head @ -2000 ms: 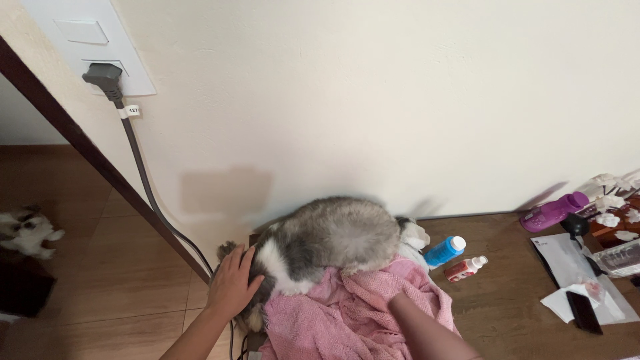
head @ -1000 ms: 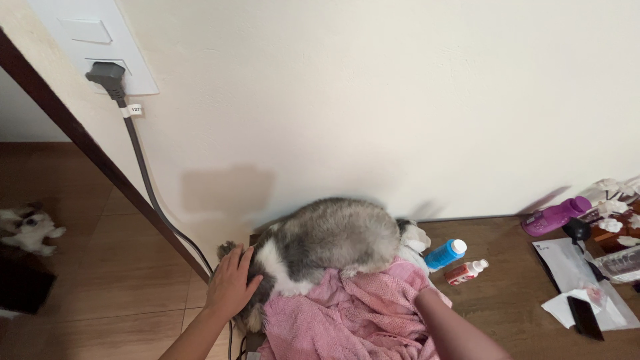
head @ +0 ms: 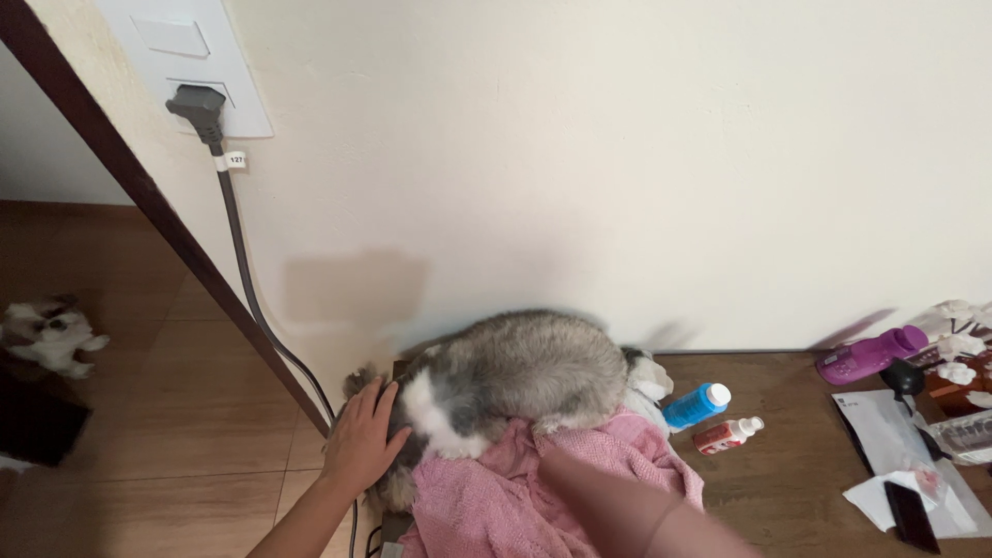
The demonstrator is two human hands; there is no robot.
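A grey and white furry dog (head: 535, 364) lies on its side along the wall, partly on a pink towel (head: 473, 496). My left hand (head: 364, 434) rests with fingers apart on the dog's head or neck at its left end. My right hand (head: 554, 465) is blurred and mostly sunk in the folds of the pink towel below the dog's belly; its fingers are hidden, so whether it grips cloth cannot be told. To the right of the dog stand a blue bottle with a white cap (head: 697, 405) and a small red and white bottle (head: 727, 435).
A purple bottle (head: 868, 355), a plastic bag (head: 883, 426), a dark phone-like object (head: 911, 515) and white flowers (head: 959, 345) are on the wooden tabletop's right. A plugged-in grey cable (head: 240, 240) runs down the wall at left. Another small dog (head: 54, 333) is on the floor beyond.
My right hand has moved left across the pink towel, from near the dog's rear to below its belly. My left hand has stayed on the dog.
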